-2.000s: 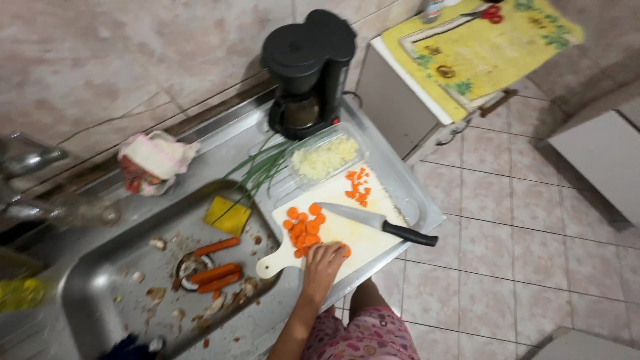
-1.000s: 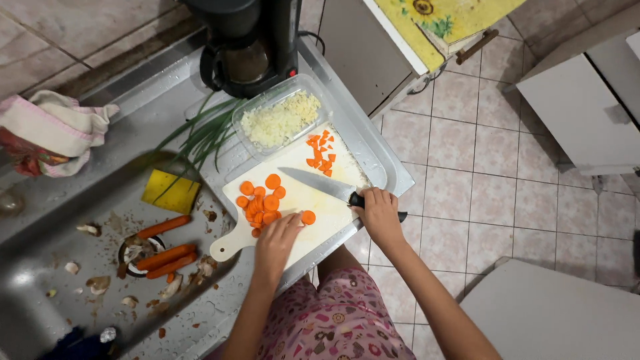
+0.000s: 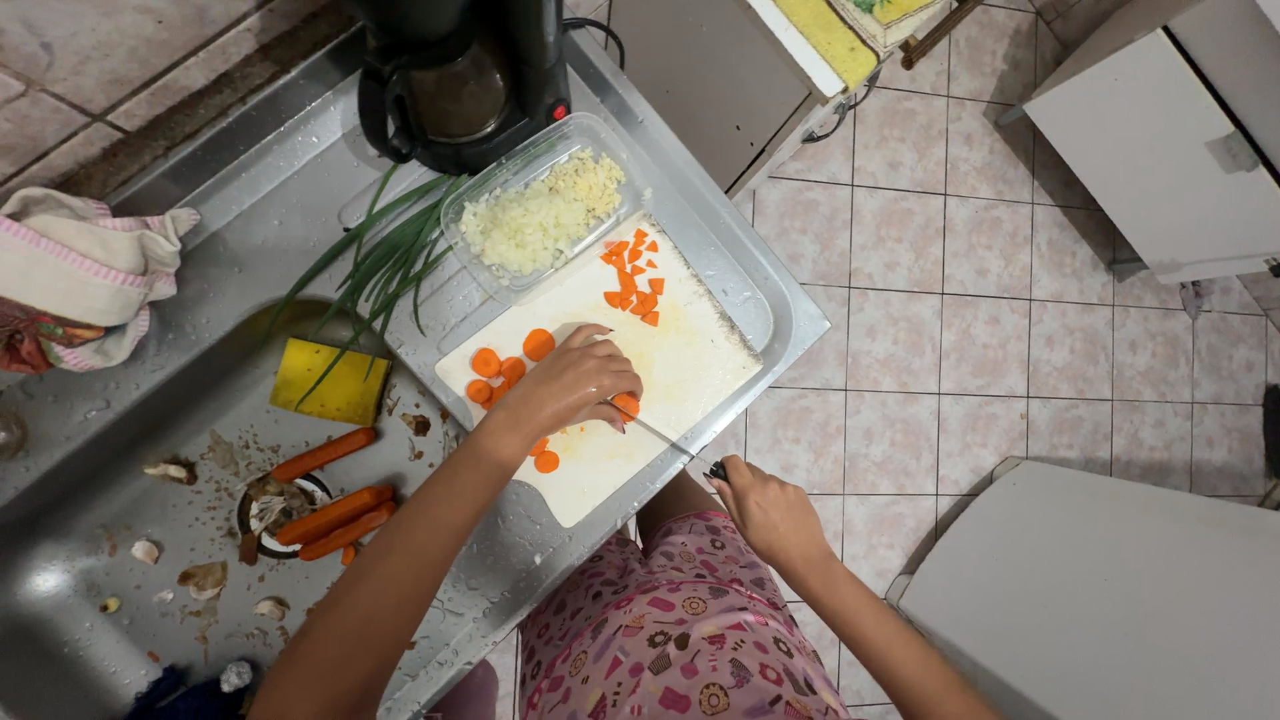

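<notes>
My left hand (image 3: 575, 385) pinches orange carrot slices (image 3: 625, 405) on a white cutting board (image 3: 690, 350). My right hand (image 3: 765, 505) grips the black handle of a kitchen knife (image 3: 665, 437), whose blade, seen nearly edge-on, meets the held carrot. Round carrot slices (image 3: 486, 362) lie around my left hand, partly hidden by it. Small carrot wedges (image 3: 632, 275) are at the board's upper part. A clear plastic container (image 3: 470, 240) with chopped pale pieces, perhaps onion and garlic, stands at the board's upper left edge, beside green onion leaves (image 3: 385, 265).
The steel sink (image 3: 60, 480) holds whole carrots (image 3: 335, 515), peelings and a yellow sponge (image 3: 330, 380). A black coffee maker (image 3: 460, 90) stands behind the container. A cloth (image 3: 90, 270) lies at the left. White furniture (image 3: 1100, 590) stands on the tiled floor at the right.
My right hand has picked the knife up off the board and brought it to the carrot slices under my left hand. My left hand has moved further onto the board.
</notes>
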